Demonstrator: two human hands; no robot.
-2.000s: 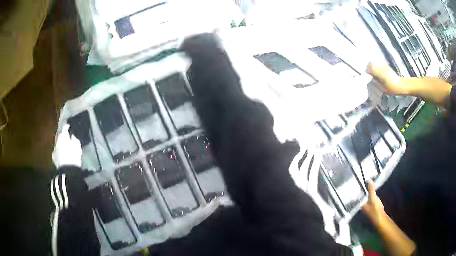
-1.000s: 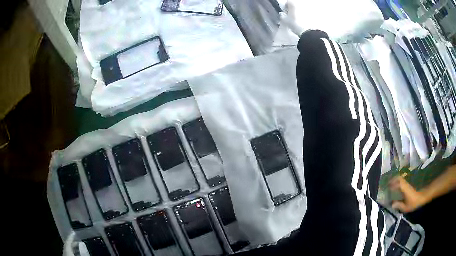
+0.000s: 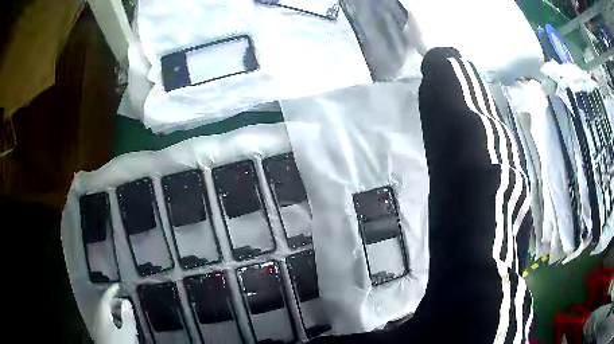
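A layer of phone middle frames [image 3: 244,207] lies in two rows on a white sheet [image 3: 182,153]. A grey-white sheet [image 3: 336,141] covers its right end, with one phone middle frame [image 3: 382,235] on top. My left hand [image 3: 113,321], white-gloved, is at the layer's lower left corner, with thumb and finger curled apart. It is cut off by the bottom edge, and I cannot tell if it grips the sheet. My right sleeve reaches up to the top right. My right hand [image 3: 431,25] merges into white glare, so its fingers and grip cannot be made out.
A white sheet pile [image 3: 296,70] at the back bears a phone middle frame [image 3: 210,62] and part of another. Overlapping sheet layers with dark frames [image 3: 584,144] stand at the right. A red stool [image 3: 599,287] is lower right. Brown material [image 3: 33,54] is upper left.
My right arm has swung from across the layer to the right side, uncovering the grey-white sheet and its frame. Another person's hands and the frames they held at the right are gone from view.
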